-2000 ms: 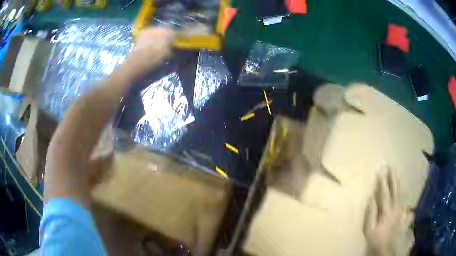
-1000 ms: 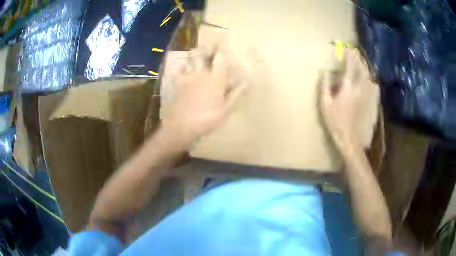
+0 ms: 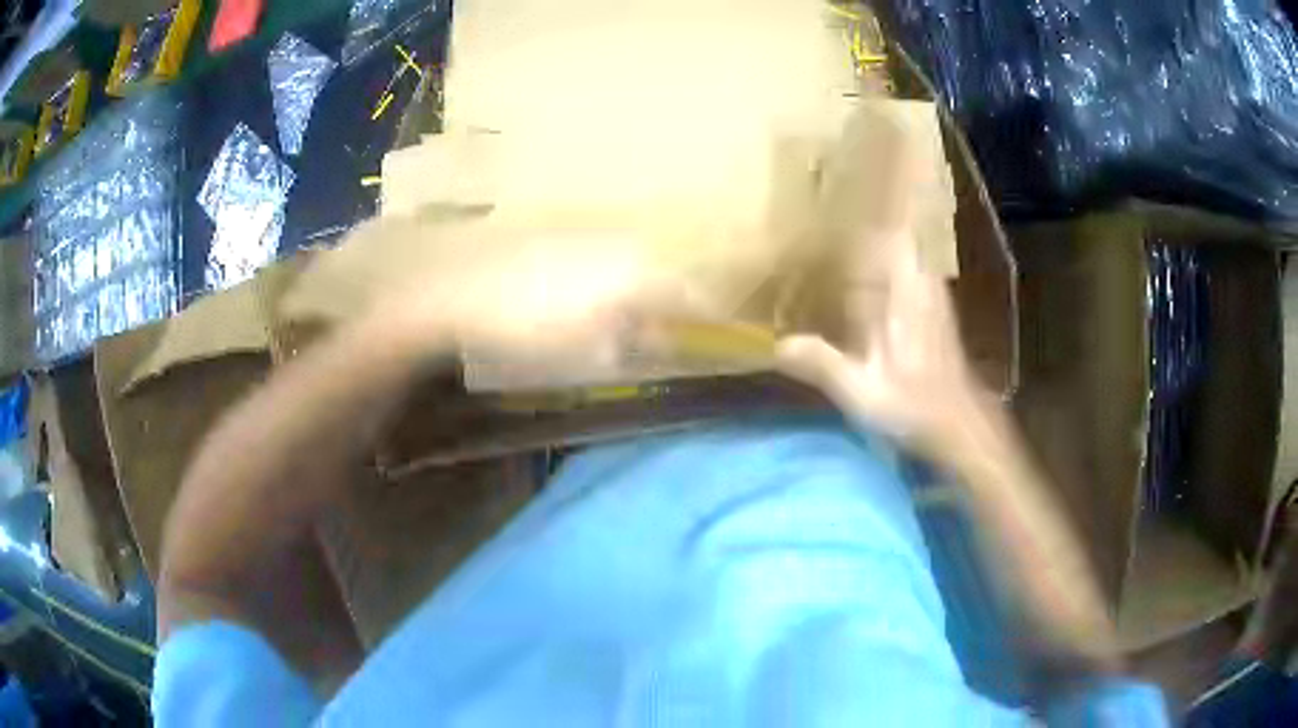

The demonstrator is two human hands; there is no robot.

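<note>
A small yellow product box (image 3: 723, 341), brown inside and yellow along its near edge, is blurred between my hands over the tan cardboard sheets (image 3: 626, 100). My left hand (image 3: 605, 310) is at its left end, fingers blurred. My right hand (image 3: 897, 344) is at its right side, with the thumb on the near edge and the fingers spread upward. The sheets lie in an open corrugated carton (image 3: 441, 431) right in front of me. Yellow also shows under the near edge of the sheets.
An open brown carton (image 3: 185, 370) stands at left. Another carton (image 3: 1082, 313) with dark shiny bags stands at right. A dark poly-bagged pile (image 3: 1125, 100) lies behind it. Flat clear bags (image 3: 245, 199), a silvery ribbed slab (image 3: 107, 228) and filled yellow boxes (image 3: 150, 43) are at upper left.
Both hands have come closer together near the sheets' front edge, with the yellow-edged box now between them. The view has shifted, showing more of the right carton.
</note>
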